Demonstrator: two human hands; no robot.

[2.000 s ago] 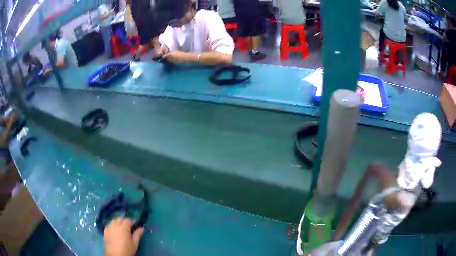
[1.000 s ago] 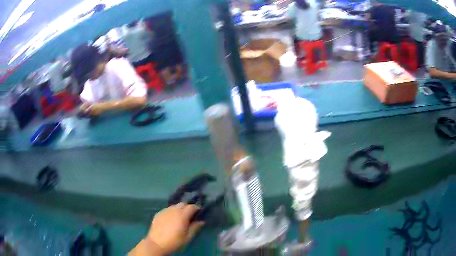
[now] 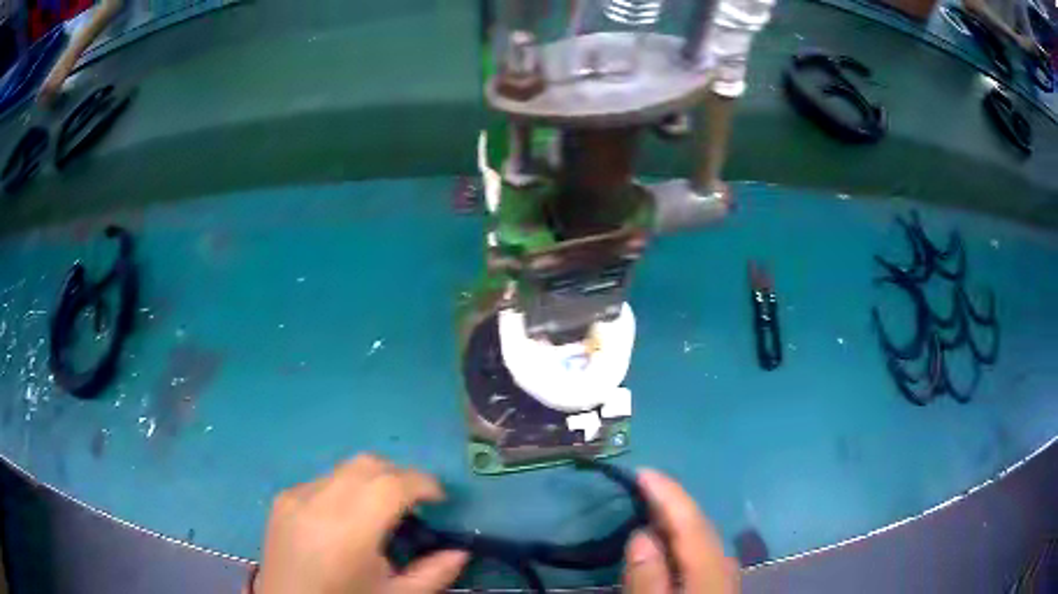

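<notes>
A black headband assembly is held between my two hands at the front edge of the bench, just in front of the press base. My left hand grips its left end. My right hand grips its right end. Part of the headband is cut off by the bottom of the picture. The hand press stands behind it, with its dark ram over the white round nest. The nest has small white tabs at its front and sits on the green-rimmed base.
Another headband lies at the left of the bench. Snips lie right of the press, and a pile of thin black strips lies further right. More headbands lie on the dark green belt.
The view has swung down to the bench and press. My left hand has brought a headband from the belt side to the front edge, and my right hand has come into view holding its other end.
</notes>
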